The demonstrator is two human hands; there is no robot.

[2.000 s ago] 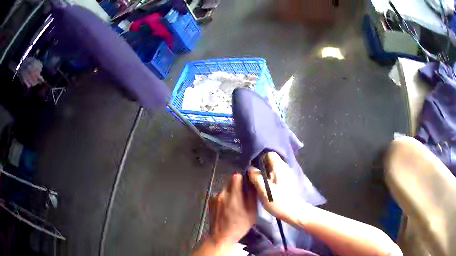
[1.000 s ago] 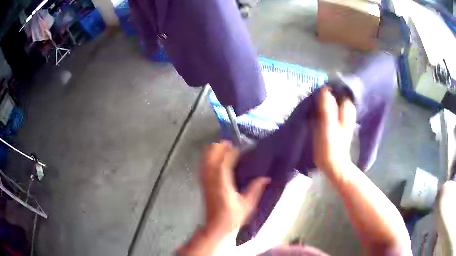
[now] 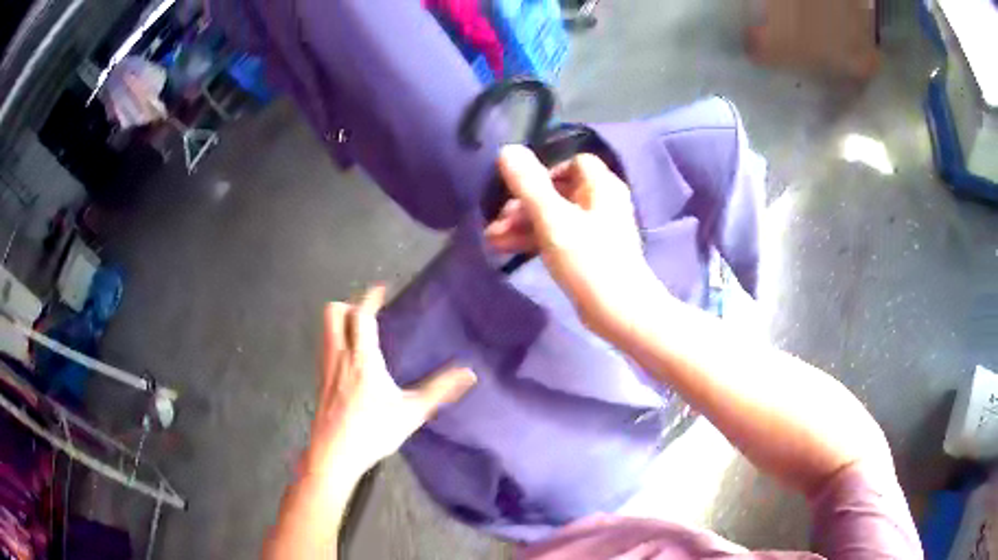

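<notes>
A purple-blue jacket hangs spread out in front of me, with its collar at the top. A black hanger has its curved hook standing above the collar. My right hand is closed around the hanger's neck at the collar; its fingers partly hide the grip. My left hand is at the jacket's left shoulder edge, fingers apart and thumb over the cloth; it grips nothing that I can see. The lower part of the jacket is hidden or cut off by the bottom edge.
Another purple garment hangs at the upper left, close to the hook. Behind are a blue crate or bag with red cloth and a brown carton. White rack bars stand at lower left. A white box is at right.
The jacket has turned and opened out, and the hanger hook now shows above its collar. My right hand has moved left to the hanger neck. My left hand has moved left.
</notes>
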